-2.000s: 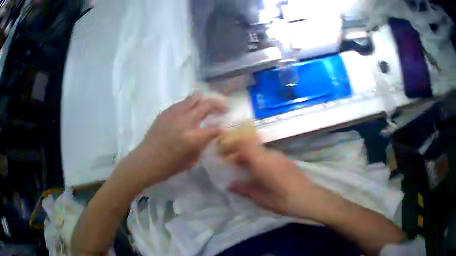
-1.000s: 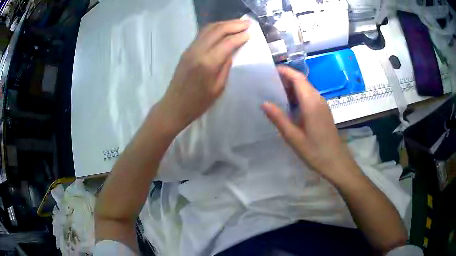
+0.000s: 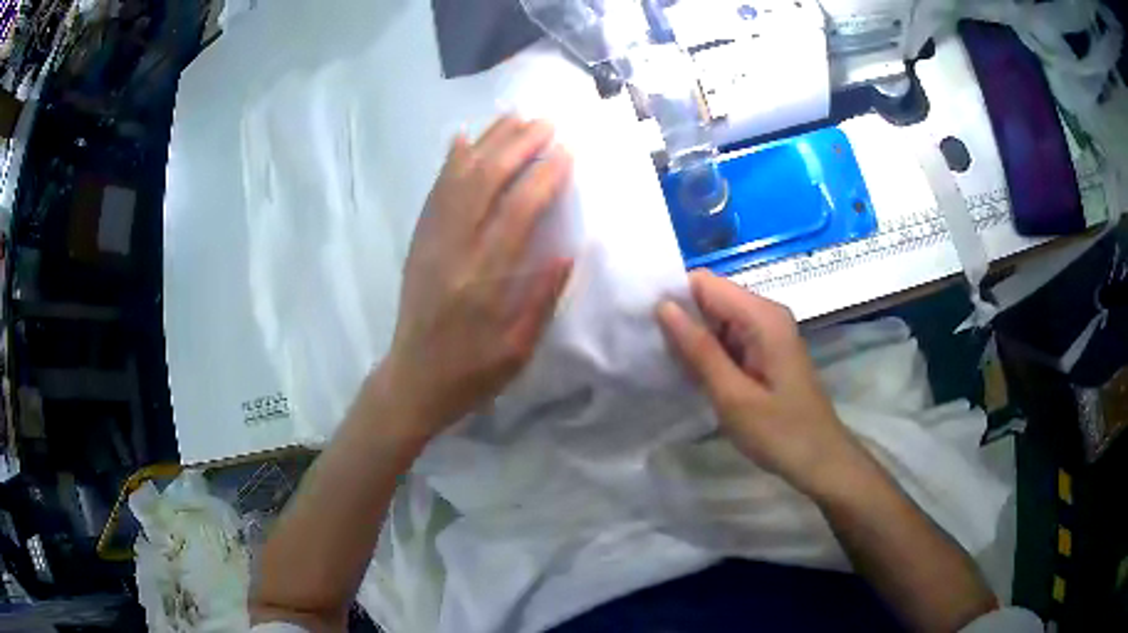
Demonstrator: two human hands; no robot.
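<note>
A thin white garment piece (image 3: 625, 247) lies at the needle area and runs down over the table edge towards my lap. My left hand (image 3: 489, 247) rests flat on the cloth, fingers extended, left of the needle. My right hand (image 3: 742, 359) pinches the cloth's right edge between thumb and fingers, below the blue plastic cover (image 3: 779, 198). The overlock machine (image 3: 755, 68) is brightly lit at upper right. A clear guard (image 3: 674, 93) stands in front of the needle and hides it.
White layered cloth (image 3: 557, 532) covers the lap. A dark purple phone or case (image 3: 1024, 130) lies right of the machine, near hanging white strips (image 3: 955, 223). A yellow-framed basket (image 3: 118, 513) with white pieces is at lower left. A ruler scale (image 3: 854, 247) runs along the front edge.
My left hand has moved down from the cloth's top corner and now lies flat on it. My right hand has moved lower and closed on the cloth edge. The cloth's upper part now lies at the needle.
</note>
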